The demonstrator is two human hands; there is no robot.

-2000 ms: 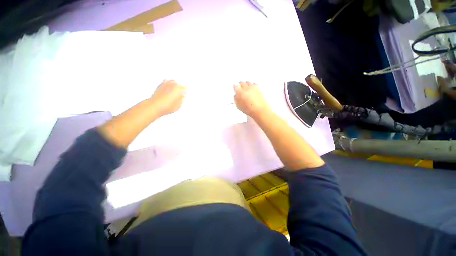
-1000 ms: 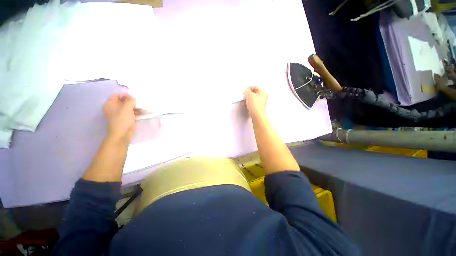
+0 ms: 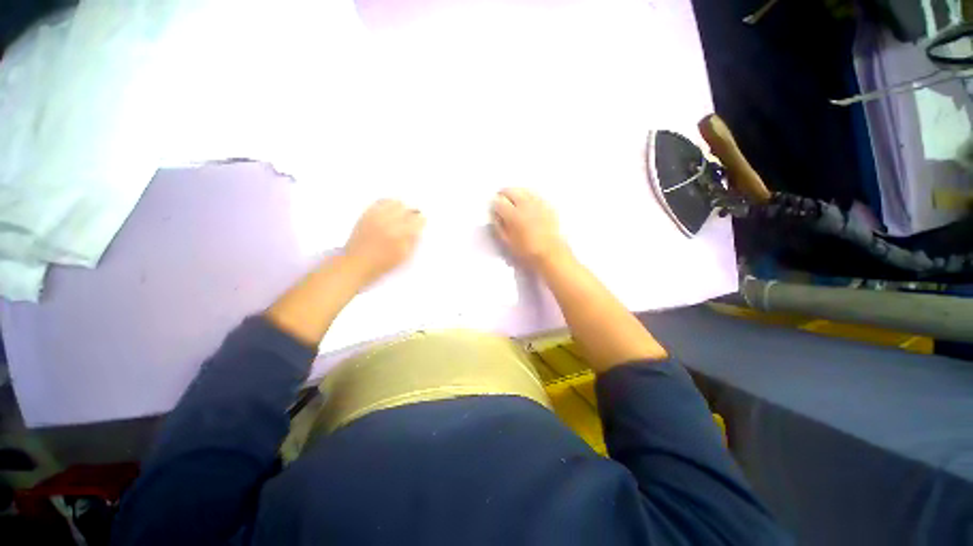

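Observation:
A white cloth panel (image 3: pixel 453 251) lies on the table in front of me, overexposed so that its edges barely show. My left hand (image 3: pixel 386 239) is on the cloth left of centre, fingers curled. My right hand (image 3: pixel 525 226) is on it a short way to the right, fingers curled, at about the same height. The glare hides whether either hand pinches the cloth. A pile of white pieces (image 3: pixel 75 160) lies at the left.
A steam iron (image 3: pixel 680 181) rests near the table's right edge, its dark wrapped hose (image 3: pixel 816 219) running right. A grey pipe (image 3: pixel 854 307) and a blue-grey covered surface (image 3: pixel 811 373) are at the lower right. A yellow crate (image 3: pixel 576 400) is below the front edge.
My left hand has moved right from the panel's left part, closer to my right hand. The narrow pale edge it held no longer shows. The view has shifted slightly, with the iron farther right.

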